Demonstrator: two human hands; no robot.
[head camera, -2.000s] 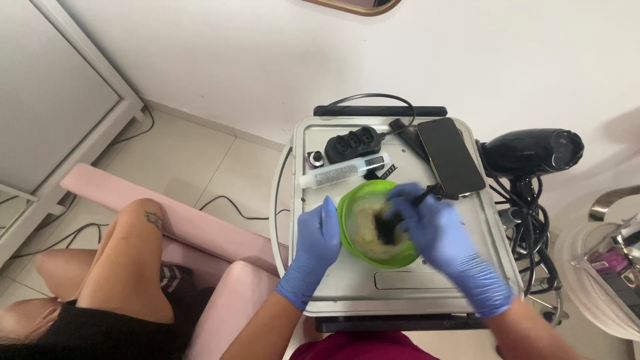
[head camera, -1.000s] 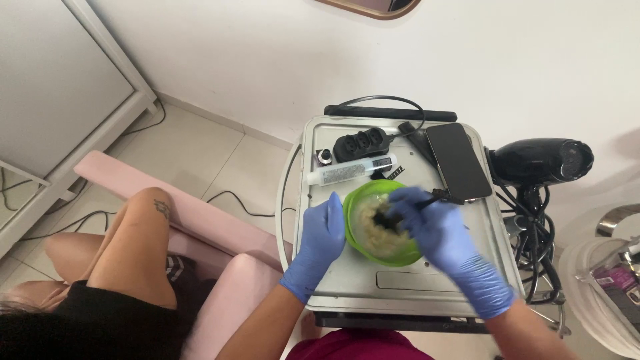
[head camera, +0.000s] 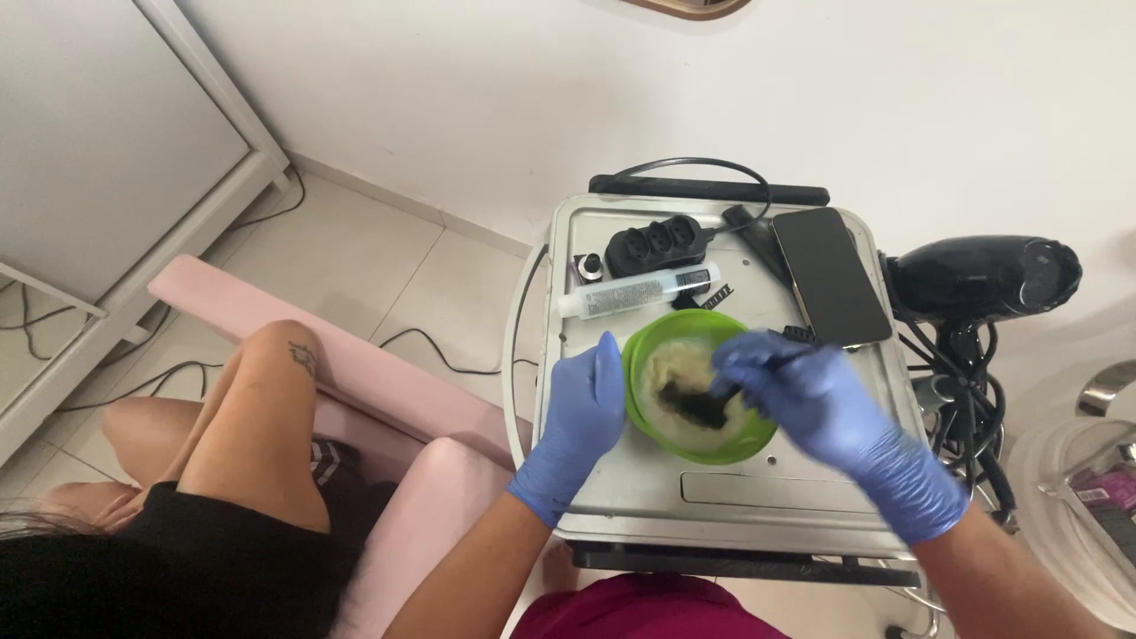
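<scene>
Both my hands wear blue gloves. My left hand (head camera: 583, 413) grips the left rim of a green plastic bowl (head camera: 766, 432) that stands on the tray top of a trolley (head camera: 621, 506). Pale, creamy mixture (head camera: 667, 362) lies in the bowl. My right hand (head camera: 812, 390), slightly blurred, is closed around the dark handle of a black tint brush (head camera: 701, 410) above the bowl's right side, its bristles down in the mixture. Just behind the bowl lies a clear tube with a pale cap (head camera: 621, 295), bearing writing. My fingers hide part of the brush handle.
On the trolley lie a black power strip (head camera: 657, 248), a small bottle (head camera: 588, 267) and a smartphone (head camera: 832, 275). A black hair dryer (head camera: 981, 277) hangs at its right. A person (head camera: 257, 417) sits in a pink chair (head camera: 426, 532) at left. Cables (head camera: 435, 346) cross the floor.
The brush bristles have shifted within the mixture and now lie lower in the bowl. My left hand stays at the bowl's left rim.
</scene>
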